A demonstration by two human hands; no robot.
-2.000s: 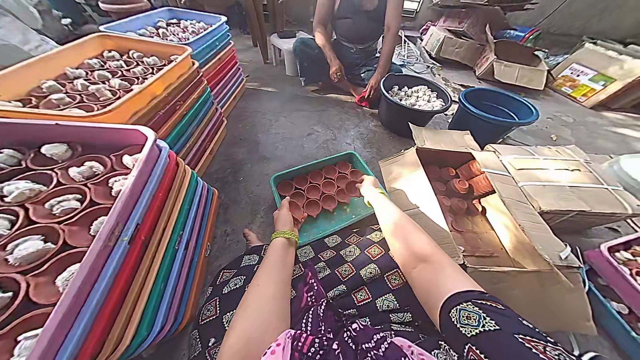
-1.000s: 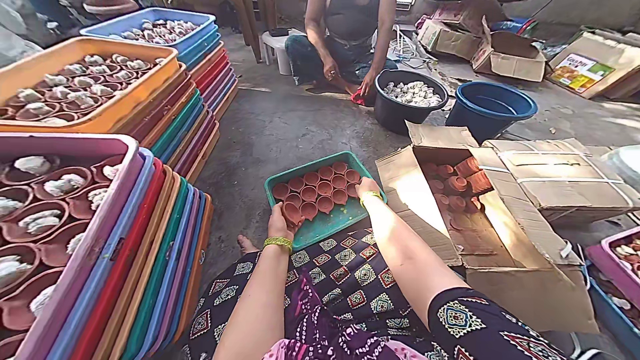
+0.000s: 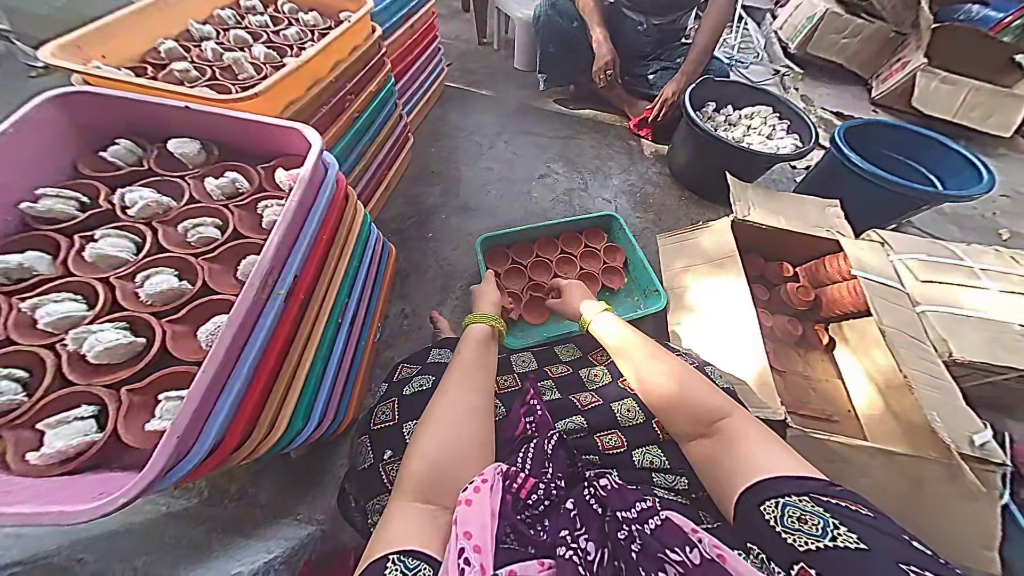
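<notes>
Rows of small clay cups stand in a green plastic tray on the floor before my lap. At the tray's near left corner, my left hand has its fingers on a clay cup at the end of the row. My right hand reaches over the near rows, its fingertips at the rim of another clay cup. Part of that cup and its neighbours is hidden by my fingers. The near right part of the tray shows bare green bottom.
Stacked plastic trays with filled clay cups rise at the left. An open cardboard box of clay cups lies right. Beyond are a black tub of white pieces, a blue tub and a seated person.
Both hands have let go of the tray's sides and moved inward onto the clay cups at its near edge.
</notes>
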